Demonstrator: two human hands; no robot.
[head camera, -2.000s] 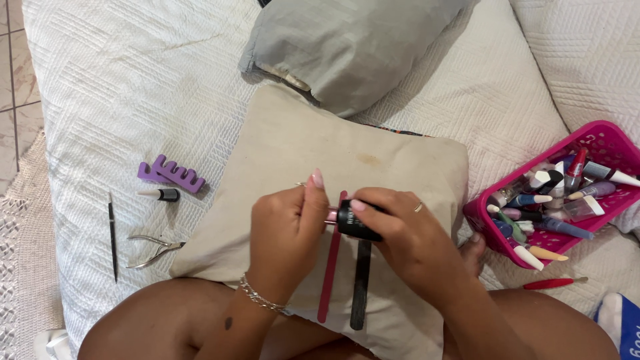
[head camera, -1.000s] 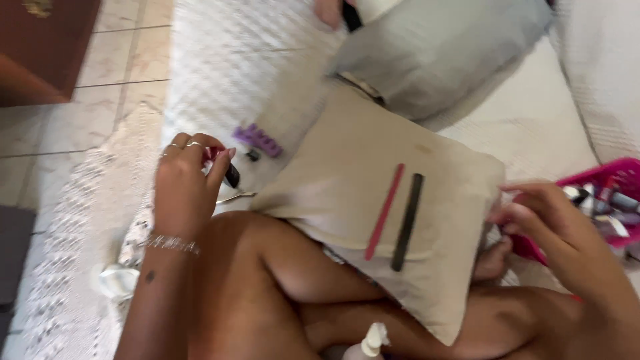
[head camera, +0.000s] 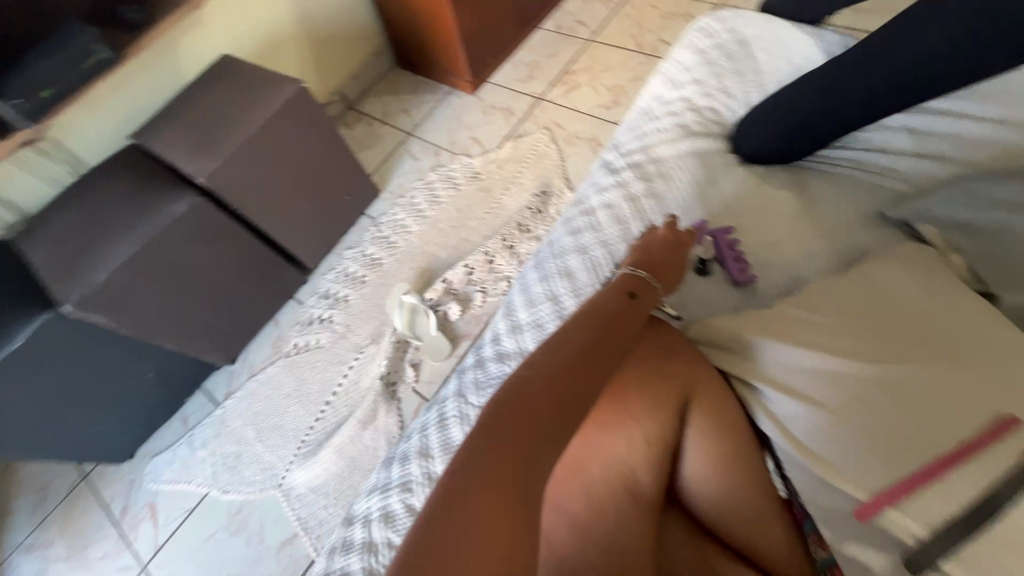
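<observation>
My left hand (head camera: 662, 254) reaches down to the white bedspread (head camera: 632, 200), just left of the purple foam toe separators (head camera: 731, 254). Its fingers are blurred, and whether they hold anything cannot be seen. A small dark nail polish cap or bottle (head camera: 703, 266) lies between the hand and the separators. Metal nippers (head camera: 669, 311) show partly beside my wrist. On the beige pillow (head camera: 848, 352) lie a pink nail file (head camera: 938, 467) and a dark nail file (head camera: 968, 524). My right hand is out of view.
Another person's dark-clothed leg (head camera: 840, 96) rests on the bed's far side. A grey cushion (head camera: 968, 216) adjoins the pillow. Beside the bed, a crocheted rug (head camera: 344, 384) and a white flip-flop (head camera: 424, 324) lie on the tiled floor, near dark box-shaped seats (head camera: 168, 264).
The view has swung far to the left. My left hand has come down beside the toe separators. My right hand and the pink basket have left the view.
</observation>
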